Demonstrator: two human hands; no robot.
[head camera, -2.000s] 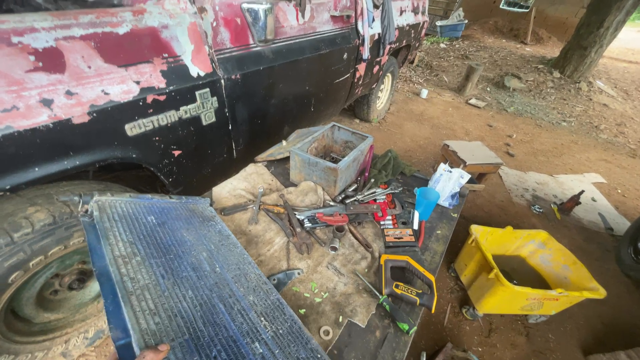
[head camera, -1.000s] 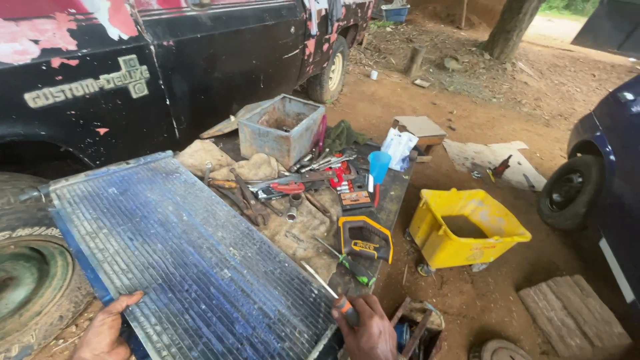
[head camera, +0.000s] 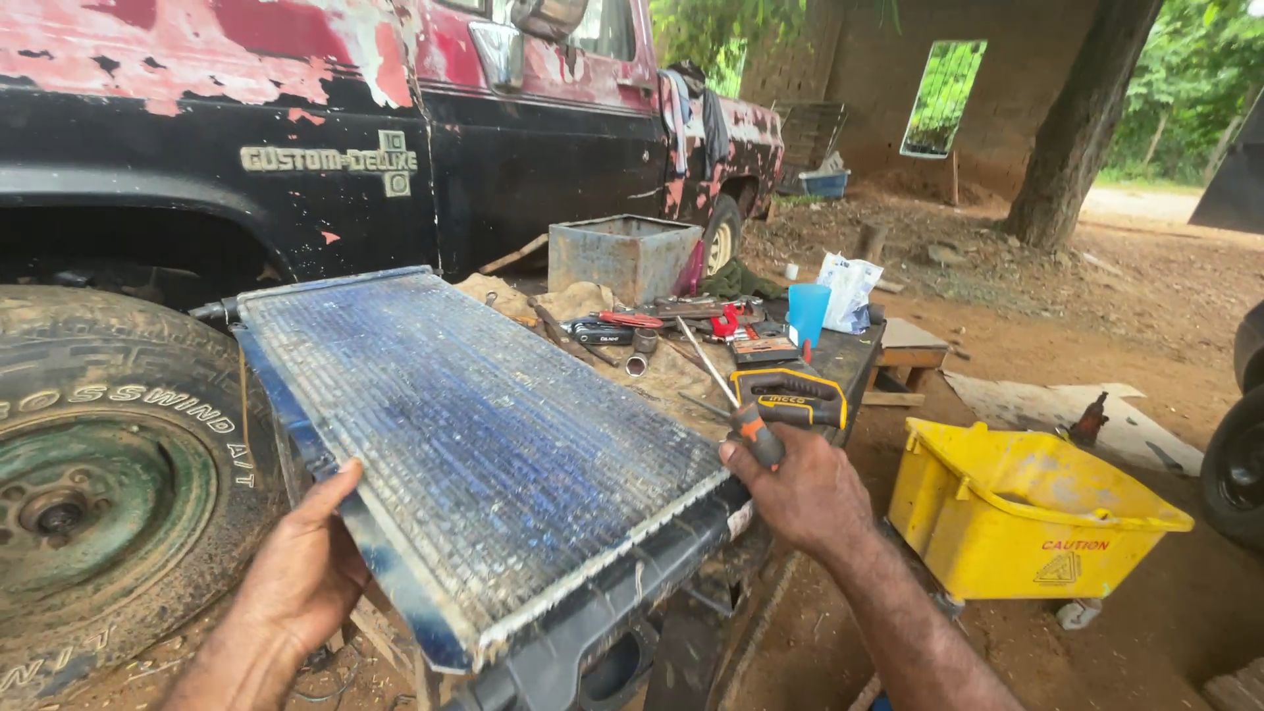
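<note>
A car radiator (head camera: 494, 444) with a blue-tinted, dirty finned core lies tilted on the work table, its black end tank (head camera: 612, 583) toward me. My left hand (head camera: 306, 573) is at its left edge, thumb on the blue metal side and the fingers hidden beneath. My right hand (head camera: 805, 484) grips a screwdriver (head camera: 757, 434) by its grey and orange handle, the shaft pointing up and left, beside the radiator's near right corner. Just behind it lies a yellow and black handsaw handle (head camera: 790, 397). A socket (head camera: 637, 364), red-handled pliers (head camera: 632, 320) and other tools are on the cloth.
A metal box (head camera: 622, 259), a blue cup (head camera: 808, 314) and a plastic bag (head camera: 847, 291) stand on the table. A yellow wheeled bucket (head camera: 1037, 513) is at right. The worn pickup truck (head camera: 553, 148) stands behind, with a loose-looking wheel (head camera: 128, 494) at left.
My right hand, out of view two seconds ago, came into view holding the screwdriver and is still holding it. My left hand now shows at the radiator's side edge. The view has tilted up.
</note>
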